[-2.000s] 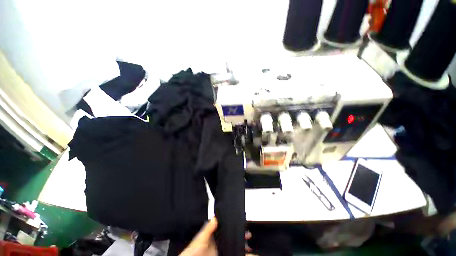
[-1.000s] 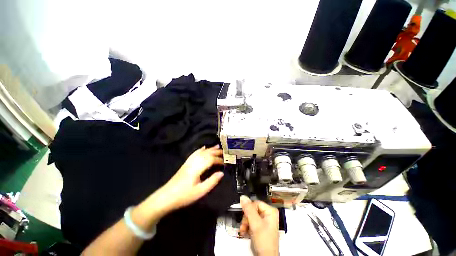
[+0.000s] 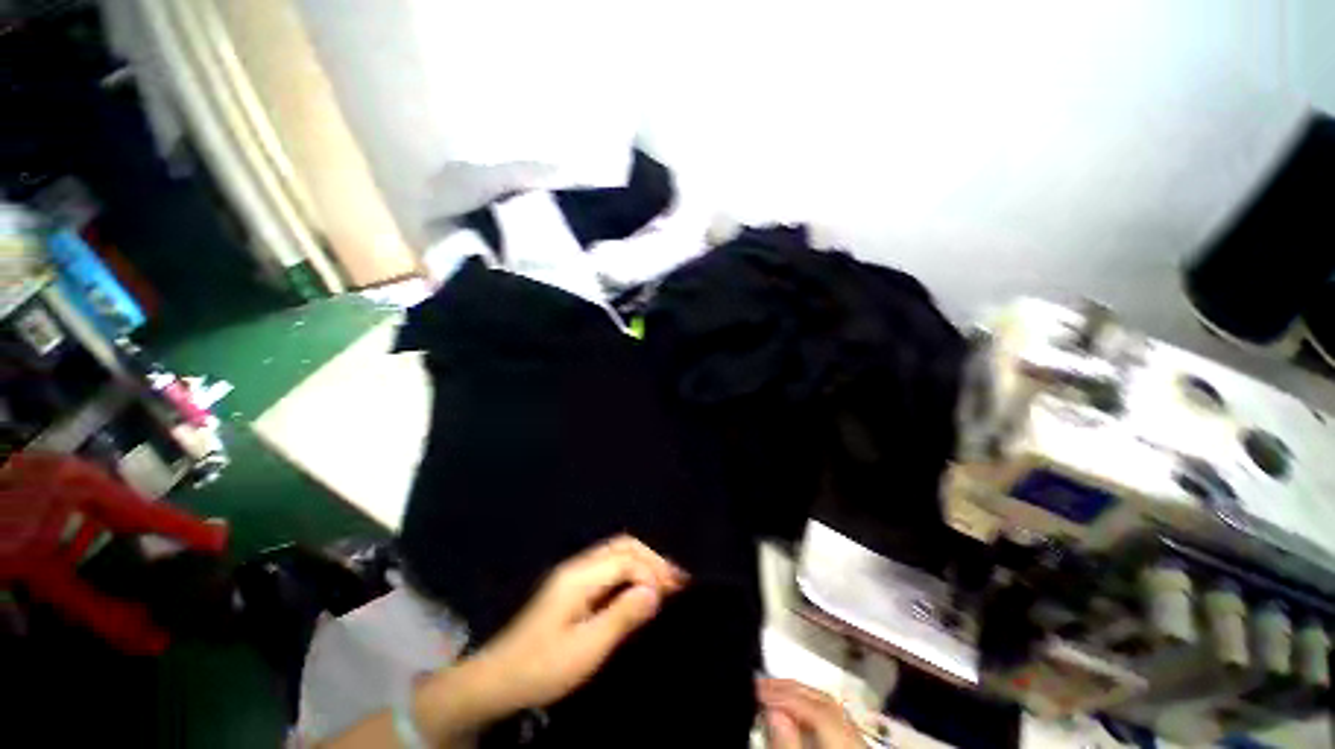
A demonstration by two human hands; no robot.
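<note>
A black garment piece (image 3: 571, 439) lies left of the machine, its lower part coming towards me over the table edge. My left hand (image 3: 586, 622) is on it near the front, thumb and fingers bent together on a bit of the cloth. My right hand (image 3: 805, 717) is at the cloth's right edge, its fingertips at the fabric; the bottom of the picture cuts it off and its grip is unclear. The off-white overlock machine (image 3: 1171, 439) stands at the right, blurred. The pale cloth plate (image 3: 886, 600) shows left of its dark needle area.
A crumpled black pile (image 3: 805, 329) lies behind, against the machine's left end. White pieces (image 3: 549, 242) lie among black cloth at the back. A black thread cone (image 3: 1274, 242) is at the upper right. A red stool (image 3: 88, 542) stands on the green floor at the left.
The view has swung left, so the machine sits further right. Both hands have moved from the needle area to the front part of the cloth, and the pale cloth plate is now uncovered.
</note>
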